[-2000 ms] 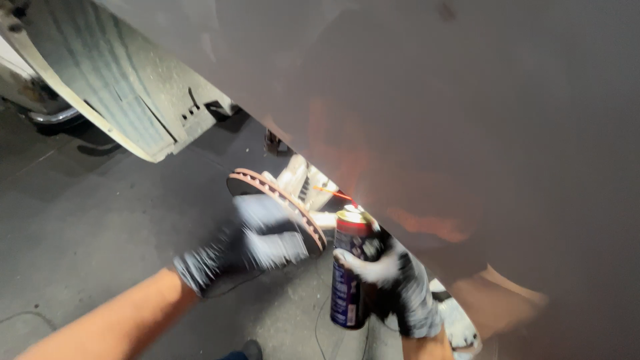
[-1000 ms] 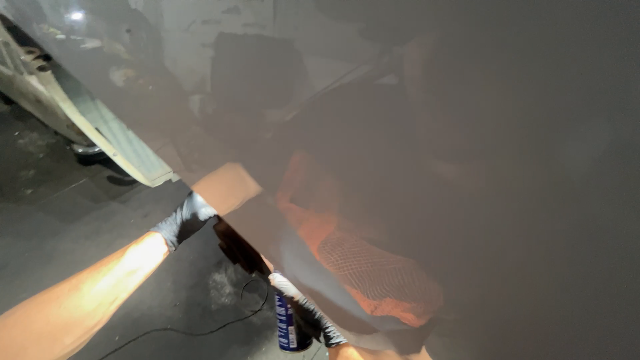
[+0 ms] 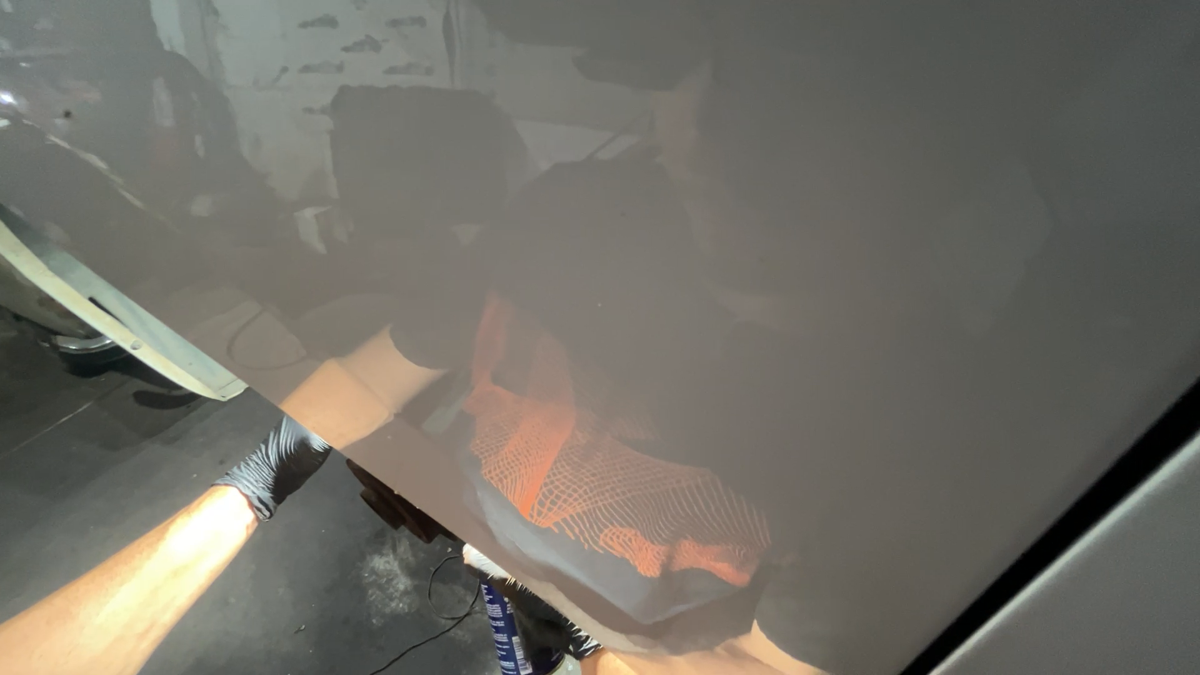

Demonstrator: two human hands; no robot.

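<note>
A glossy grey car body panel fills most of the view, mirroring my arms and some orange mesh. My left hand, in a black glove, reaches in behind the panel's lower edge; its fingers are hidden, so what it touches cannot be told. Lower down, my right hand, also gloved with a whitish patch on it, is wrapped around a blue spray can, partly covered by the panel. Between the hands a dark brown part shows under the edge; it is too hidden to name.
A pale curved body part juts out at the left, with part of another vehicle behind it. A thin black cable lies on the dark floor near the can. A dark gap and a lighter panel edge run along the lower right.
Two seconds ago my left hand was at a brake disc in the open; that hand is now behind the panel and the disc is out of sight. The view has shifted over the panel.
</note>
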